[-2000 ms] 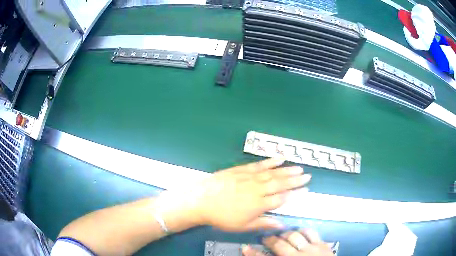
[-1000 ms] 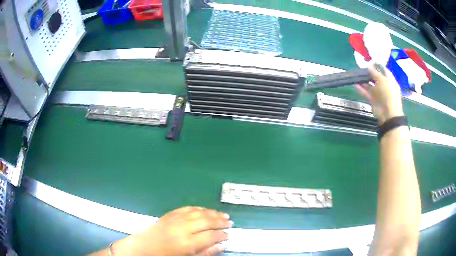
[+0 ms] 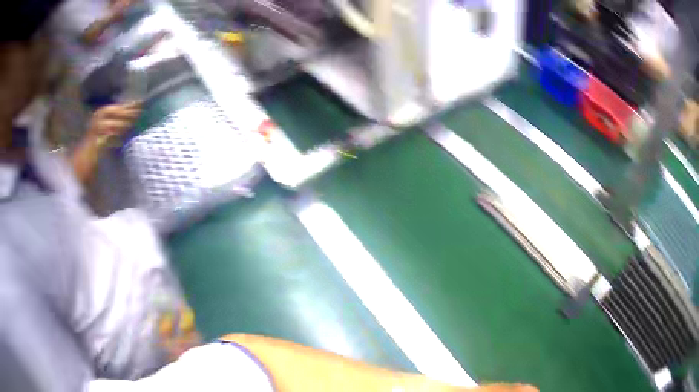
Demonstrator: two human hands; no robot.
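The picture is blurred. My left forearm crosses the bottom edge, and only a sliver of my left hand point(image 3: 507, 387) shows, cut off by that edge, so its fingers and any hold are hidden. My right hand is out of the picture. A narrow fixture point(image 3: 529, 243) lies along the far metal strip at right. A dark end block point(image 3: 580, 298) lies across the strip at its near end. The large ribbed fixture stack point(image 3: 651, 310) stands beyond the block, at the right edge.
A coworker in pale clothing point(image 3: 115, 283) is at left, with yellow fingertips visible. A silver component tray point(image 3: 180, 157) lies beside them. The white bench machine point(image 3: 467, 53) stands at the top. Blue point(image 3: 562, 75) and red point(image 3: 605, 107) bins and an upright post point(image 3: 651, 145) are at right.
The view has swung left, bringing in the coworker and tray. My right hand, which held a dark bar, and the pale fixture in front have left the picture. My left hand is now mostly cut off.
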